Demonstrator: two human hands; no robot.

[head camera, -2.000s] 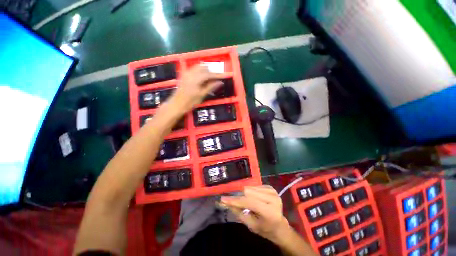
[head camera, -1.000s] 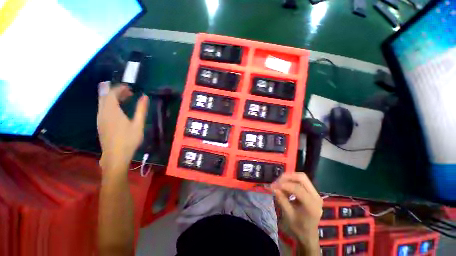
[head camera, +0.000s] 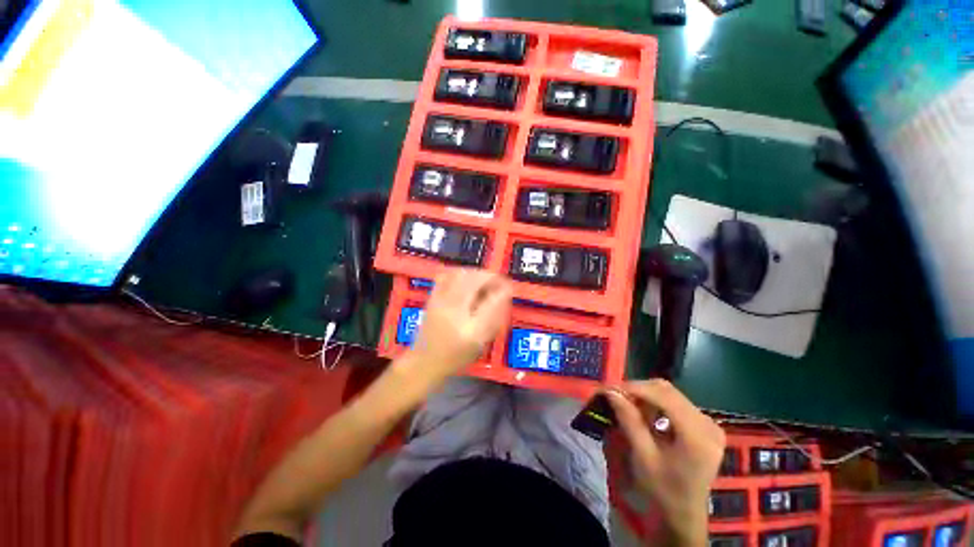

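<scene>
A red tray (head camera: 641, 160) holds black phones, backs up, in two columns; its far right pocket holds only a white label (head camera: 596, 64). Beneath its near end a second red tray (head camera: 614, 369) shows, with a blue-screened keypad phone (head camera: 555, 353) face up. My left hand (head camera: 461, 321) is over the second tray, fingertips at the upper tray's near edge; whether it grips anything is unclear. My right hand (head camera: 668, 443) holds a small dark block with a yellow-green mark (head camera: 593, 418), beyond the near right corner. A white plug end (head camera: 662, 424) shows at its fingers.
Barcode scanners stand left (head camera: 361, 251) and right (head camera: 675, 305) of the trays. A mouse (head camera: 739, 262) lies on a pale pad (head camera: 796, 310). Monitors (head camera: 160, 118) flank both sides. Labelled black devices (head camera: 304, 162) lie left. Stacked red trays (head camera: 96, 417) are at left; filled trays (head camera: 817, 470) stand lower right.
The upper tray has shifted away from me, uncovering the blue-screened phones beneath. My left hand has moved from the bench at left to the trays. The dark block now shows in my right hand.
</scene>
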